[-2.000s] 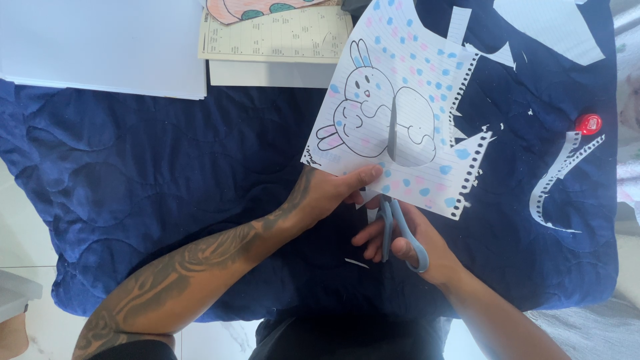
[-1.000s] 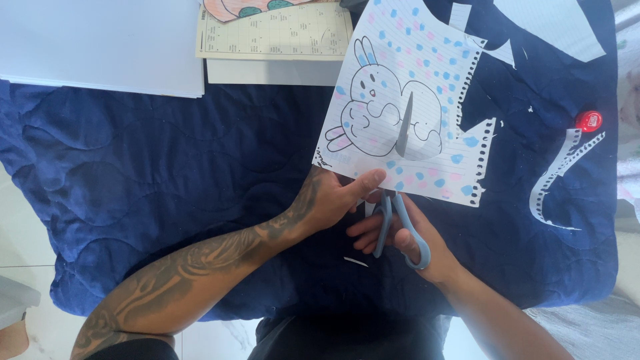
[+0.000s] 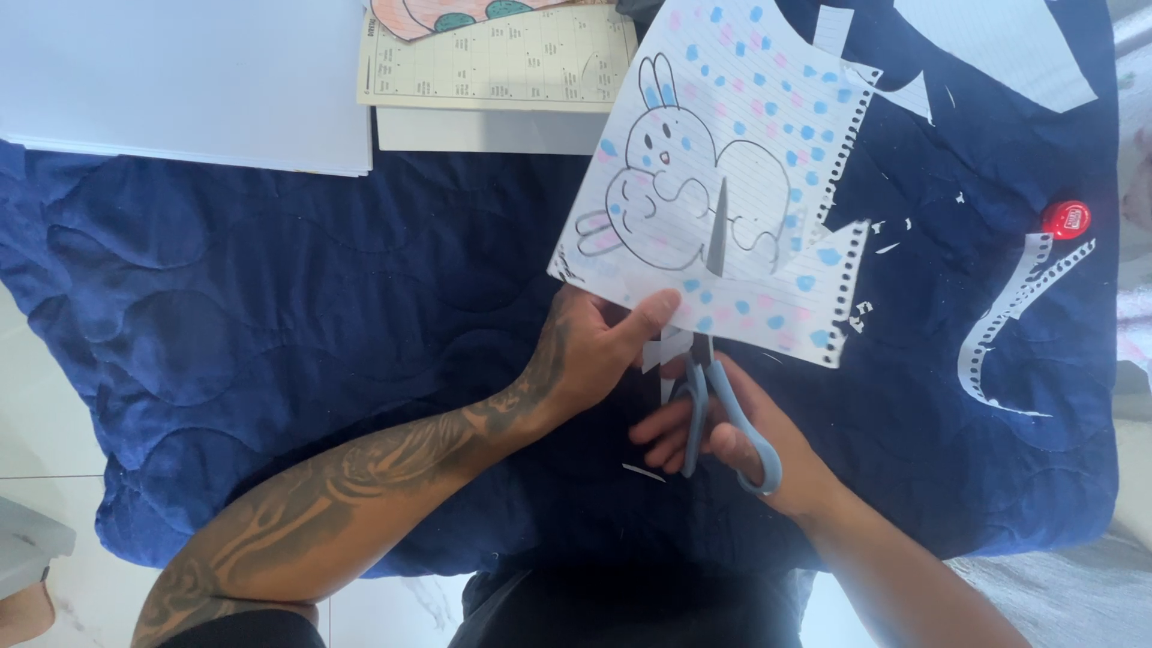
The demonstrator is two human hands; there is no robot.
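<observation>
My left hand (image 3: 598, 346) grips the lower edge of a lined notebook sheet (image 3: 747, 99), thumb on top, fingers hidden beneath. The sheet carries two outlined rabbits among blue and pink dots, and its punched right edge is torn. In my right hand (image 3: 756, 423) are blue-handled scissors (image 3: 738, 418), fingers and thumb in the loops. One blade shows above the paper, pointing up across the drawing; the other is hidden below it. Small white paper pieces (image 3: 668, 349) are between my hands, just under the sheet's lower edge.
A dark blue quilted cloth (image 3: 225, 297) lies underneath. White sheets (image 3: 180, 81) and a printed cream page (image 3: 504, 63) are at the upper left. On the right are a red round object (image 3: 1066, 220), punched paper strips (image 3: 981, 333), scraps and a larger white piece (image 3: 1008, 45).
The sheet has turned and shifted a little in my left hand since the earliest frame. The visible blade lies at a different place on the drawing. Both hands keep hold of their things.
</observation>
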